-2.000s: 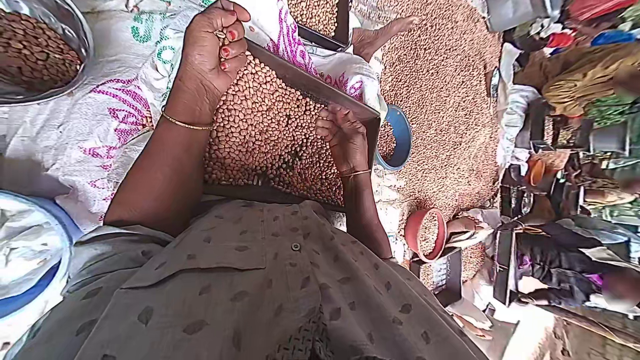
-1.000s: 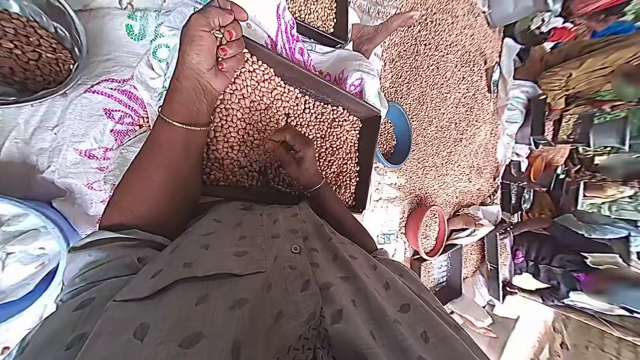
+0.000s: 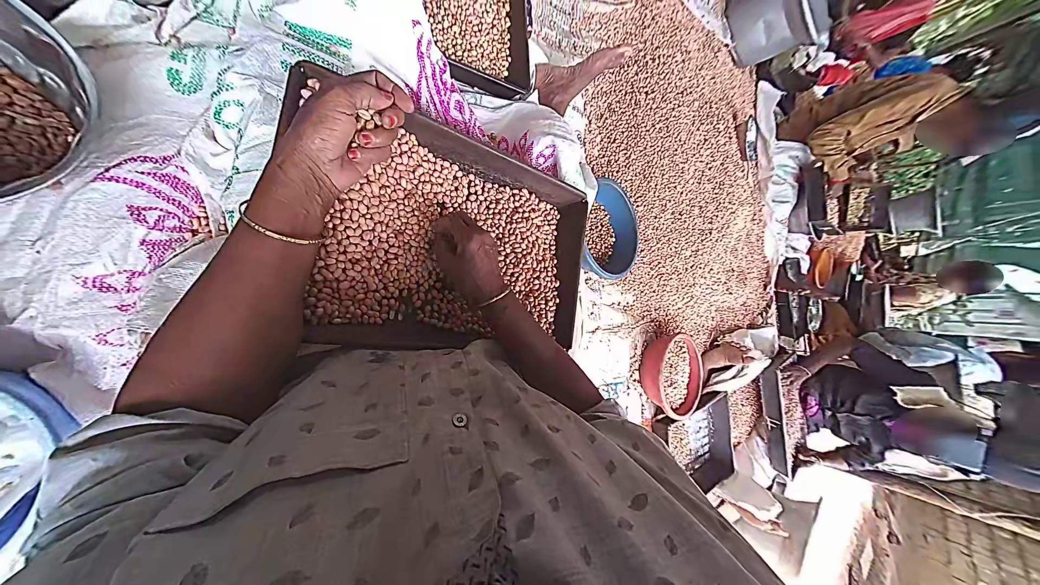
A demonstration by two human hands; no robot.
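Observation:
A dark rectangular tray [image 3: 573, 268] holds a layer of shelled nuts [image 3: 382, 244], which look like peanuts, close in front of my body. My left hand [image 3: 337, 134] is above the tray's upper left part, its fingers curled around several pale nuts that show between thumb and fingers. Over the middle of the tray, my right hand [image 3: 467, 252] rests at the surface of the nuts with its fingers bunched and pointing down. Its fingertips are mostly hidden, so whether it holds a nut does not show.
Printed woven sacks [image 3: 154, 219] lie to the left, near a metal bowl [image 3: 85, 106] of darker nuts. A second tray [image 3: 520, 49], a bare foot [image 3: 577, 77], a blue bowl [image 3: 621, 231] and a red bowl [image 3: 695, 378] border a broad spread of nuts [image 3: 674, 146]. Other people sit at right.
My right hand has moved left from the tray's right side to its middle, where it also was a second ago. My left hand has stayed in place, curled around nuts.

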